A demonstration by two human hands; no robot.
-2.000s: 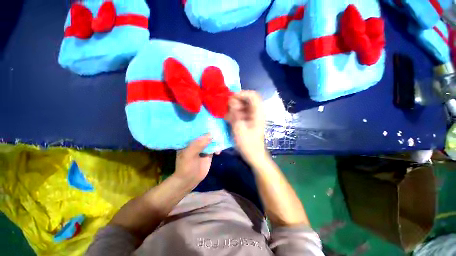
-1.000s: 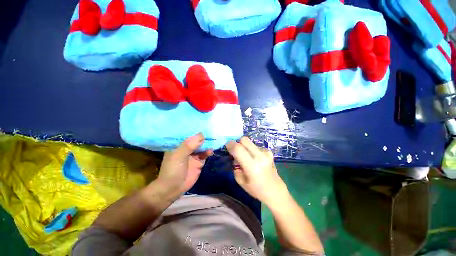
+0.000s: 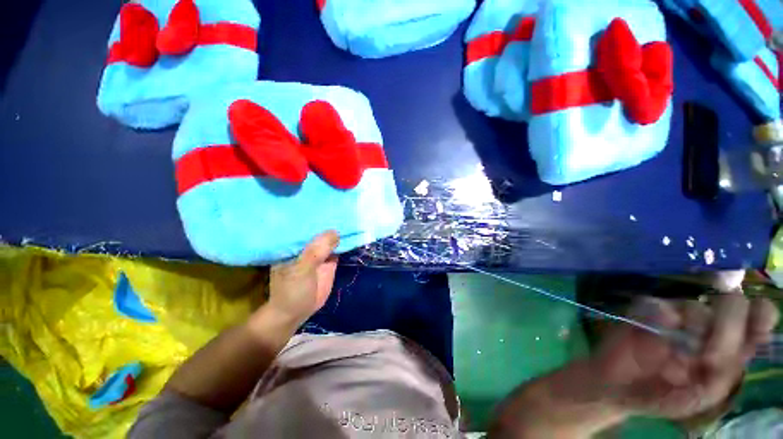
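A light-blue plush gift box (image 3: 283, 214) with a red band and a red bow (image 3: 296, 147) lies on the table's front edge, slightly tilted. My left hand (image 3: 302, 279) pinches its near edge, thumb on top and fingers hidden below. My right hand (image 3: 678, 351) is far out at the lower right, blurred, with its fingers bent together. A thin pale-blue thread (image 3: 558, 297) runs taut from near the plush's right lower corner to my right hand. No needle can be made out in the blur.
More blue plush boxes stand at the back left (image 3: 180, 73), back middle and right (image 3: 592, 103). Thread scraps (image 3: 446, 231) lie right of the plush. A black flat object (image 3: 701, 150) is at right. A yellow sack (image 3: 51, 317) lies lower left, a cardboard box beneath my right hand.
My right hand has moved from the plush's near edge far out to the right, and the thread now shows taut. The plush has shifted slightly left and turned a little in my left hand.
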